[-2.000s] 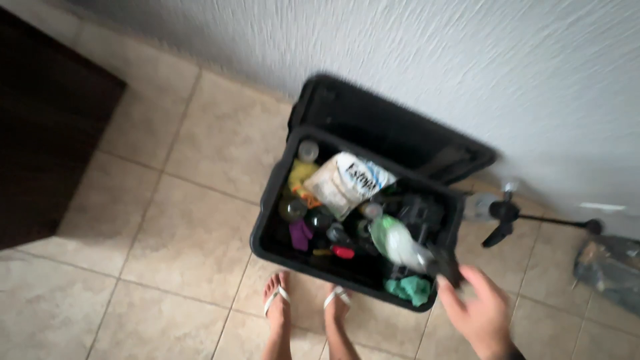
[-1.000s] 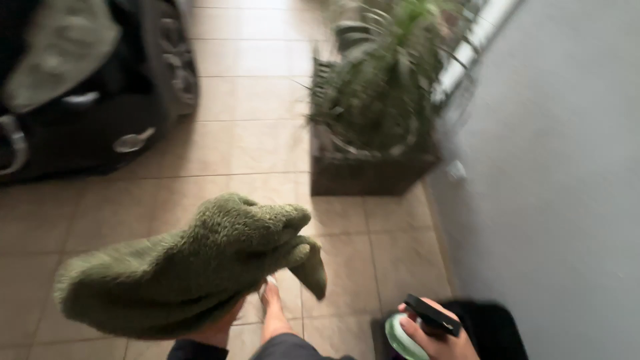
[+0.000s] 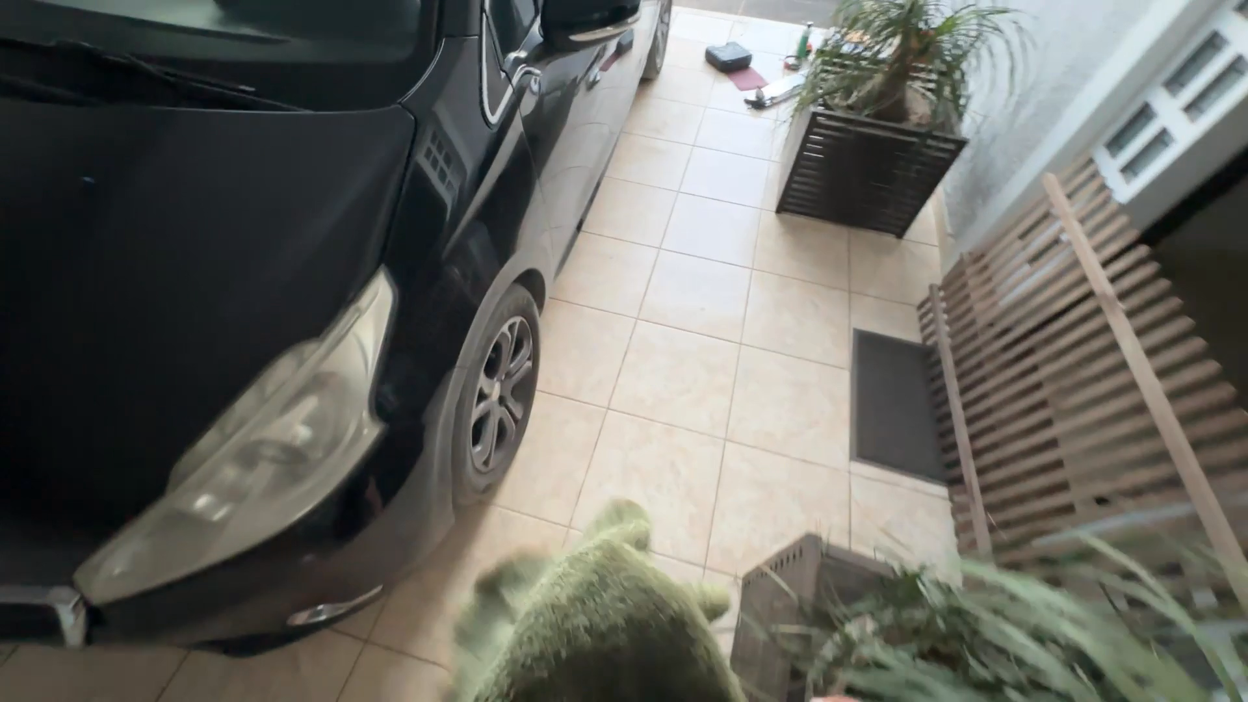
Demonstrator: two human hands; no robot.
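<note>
A green fluffy cloth (image 3: 609,624) rises from the bottom edge at the centre, bunched and blurred by motion. My left hand is hidden under it, and the cloth hangs over it. Only a small pinkish patch, seemingly my right hand (image 3: 834,698), shows at the bottom edge beside the near plant; what it holds is out of view. To the left stands a black car (image 3: 224,224) with a hazy headlight (image 3: 283,439) and a front wheel (image 3: 499,390).
A near planter (image 3: 780,604) with long leaves fills the lower right. Beyond are a slatted wooden panel (image 3: 1092,370), a dark mat (image 3: 892,405) and another planter (image 3: 868,171). A dark case (image 3: 728,57) and several small items lie on the tiled floor farther off.
The view has swung from the black bin, past a planter, to the car. My right hand was at the open bin, then held a bottle with a black top. The green cloth appeared one second ago.
</note>
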